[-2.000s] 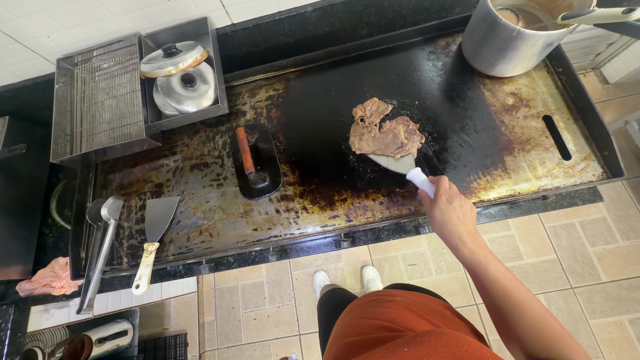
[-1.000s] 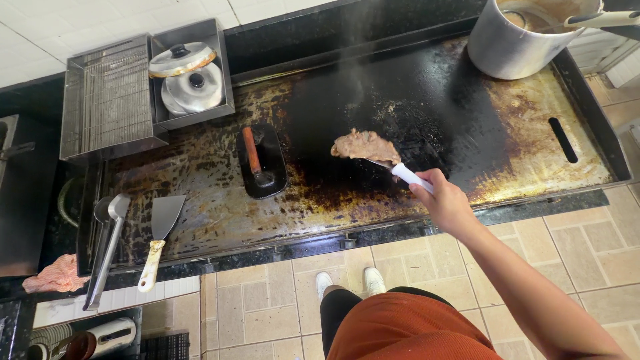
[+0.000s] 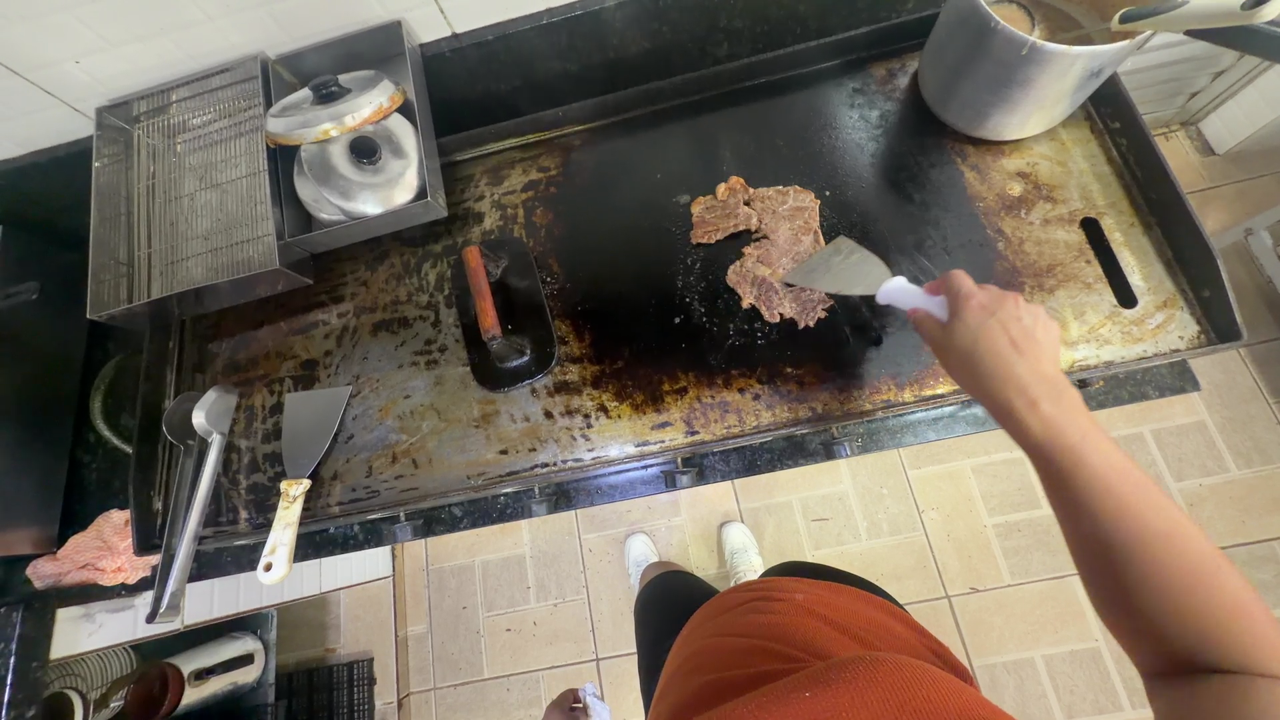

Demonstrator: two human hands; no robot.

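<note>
My right hand (image 3: 990, 325) grips the white handle of a metal spatula (image 3: 840, 268), whose blade touches the right edge of a browned piece of meat (image 3: 775, 245). The meat lies spread on the dark part of a flat-top griddle (image 3: 640, 200). At the bottom edge of the view my left hand (image 3: 565, 706) shows only in part, closed on a small white cloth or paper (image 3: 593, 702). Left of the meat rests a black grill press (image 3: 510, 325) with a wooden handle.
A large metal pot (image 3: 1010, 85) stands at the back right. Steel trays, one with a wire rack (image 3: 200, 180), one with pot lids (image 3: 360, 165), sit at the back left. Tongs (image 3: 195, 490), a second spatula (image 3: 305, 430) and a pinkish cloth (image 3: 100, 552) lie front left.
The meat, lifted on the spatula a second ago, now lies spread on the griddle. The spatula blade has come to its right side. The left hand has come into view.
</note>
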